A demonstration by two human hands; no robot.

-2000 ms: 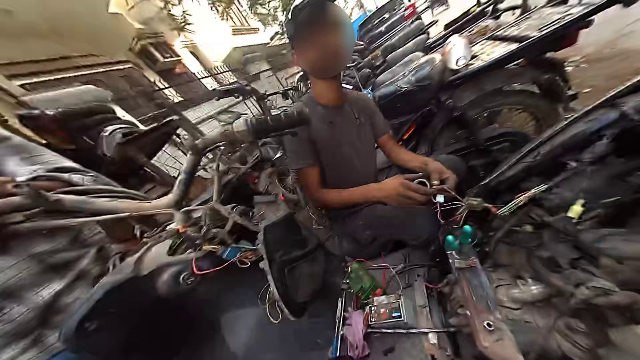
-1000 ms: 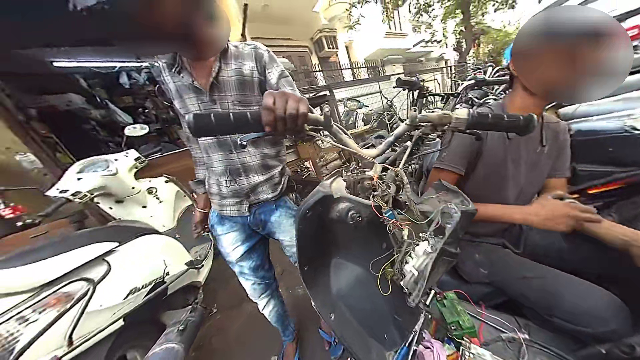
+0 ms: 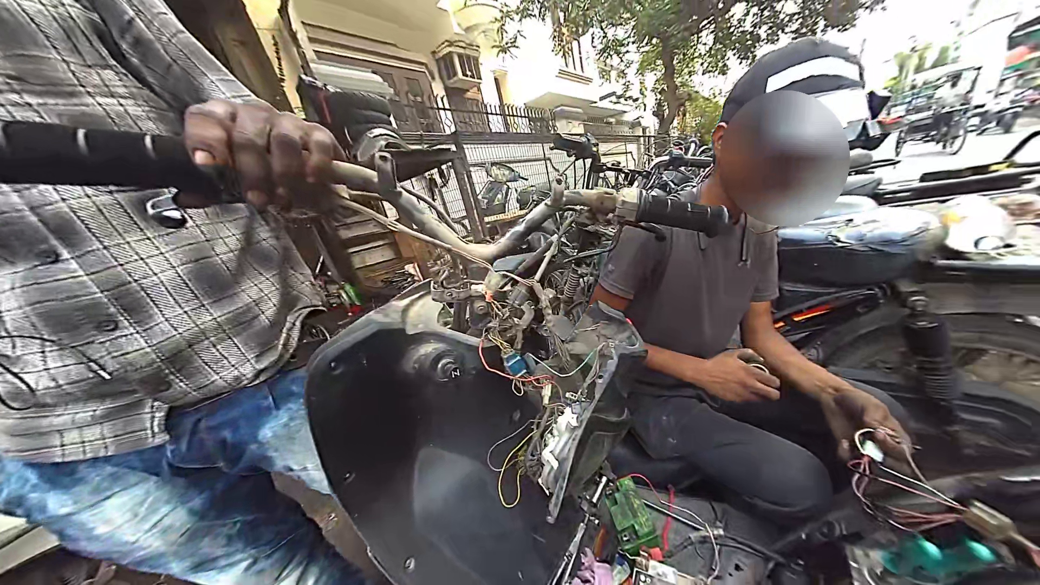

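Note:
Neither my left hand nor my right hand is in view. In front of me stands a partly stripped scooter with bare handlebars (image 3: pixel 520 231), a black front panel (image 3: pixel 414 455) and exposed wiring with a blue connector (image 3: pixel 515 364). A standing person's hand (image 3: pixel 260 150) grips the bar beside the black handlebar grip (image 3: pixel 89 154) at upper left. At right, a seated person's hand (image 3: pixel 865 426) holds a wire bundle with a white connector (image 3: pixel 872 451); that person's other hand (image 3: pixel 738 376) is curled around a small ring-like thing.
A green electrical part (image 3: pixel 632 516) and loose wires lie low at centre right, near teal-green parts (image 3: pixel 938 556). The standing person in a checked shirt (image 3: pixel 122 309) is close on the left. Parked motorcycles (image 3: pixel 959 349) stand behind the seated person, and a metal fence (image 3: pixel 520 134) runs behind the handlebars.
The view has swung widely, and the standing person now appears much closer. One second ago the seated person's hands were close together; now they are apart.

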